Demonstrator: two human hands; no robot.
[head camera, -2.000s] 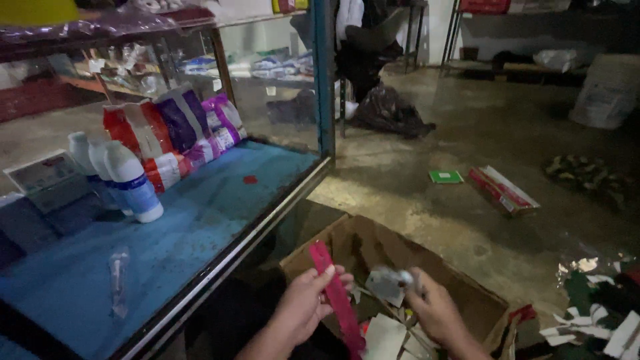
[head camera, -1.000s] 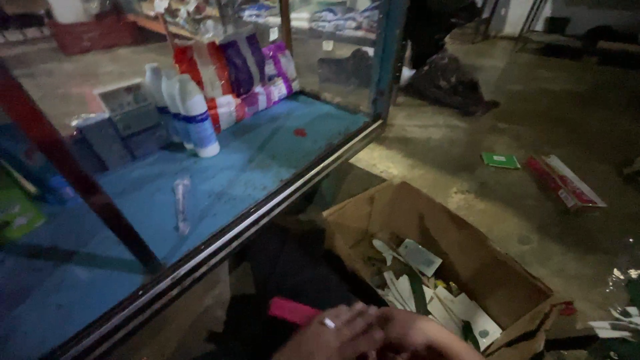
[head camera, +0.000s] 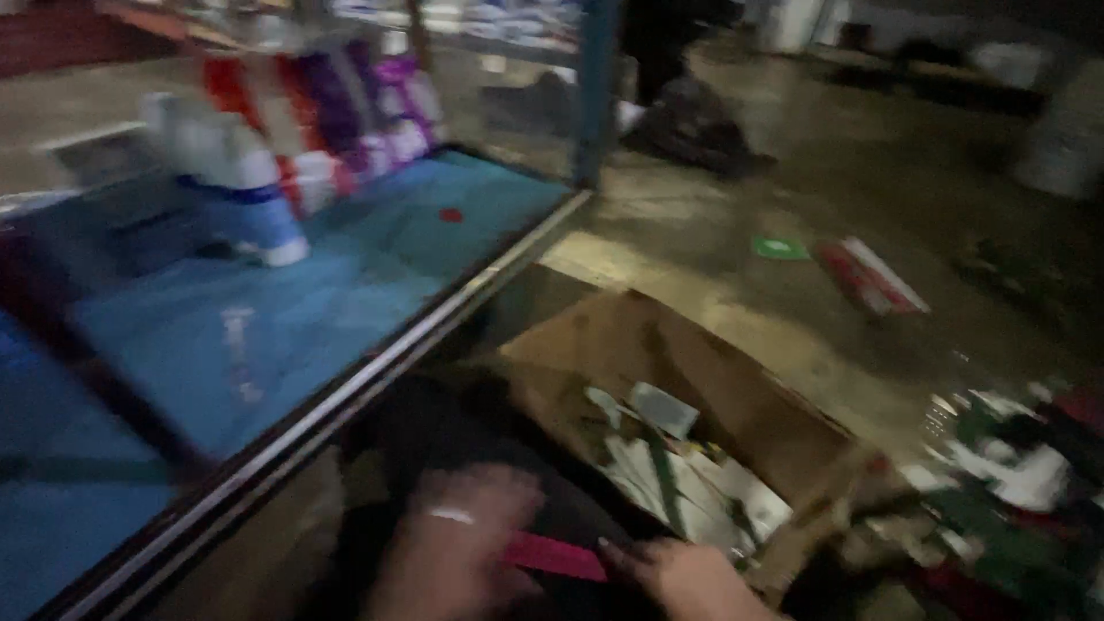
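A flat pink strip (head camera: 556, 556) lies between my two hands, low in the view. My left hand (head camera: 470, 526), blurred and wearing a ring, is at the strip's left end; its fingers cannot be made out well. My right hand (head camera: 681, 573) has its fingertips by the strip's right end, and whether they grip it cannot be told. Just beyond my hands is an open cardboard box (head camera: 742, 388) holding white cards and papers (head camera: 690, 483) and a small pale packet (head camera: 664, 410).
On the left, a glass display case has a blue shelf (head camera: 371, 285) with white bottles (head camera: 250, 190), bagged goods (head camera: 345, 112) and a clear wrapped item (head camera: 239, 354). A green packet (head camera: 780, 248) and a red-and-white box (head camera: 873, 276) lie on the floor. Scattered scraps (head camera: 1009, 474) lie right of the cardboard box.
Two seconds ago both hands were over the cardboard box, the left holding the pink strip upright and the right a pale item. Now both hands and the strip are on the near side of the box.
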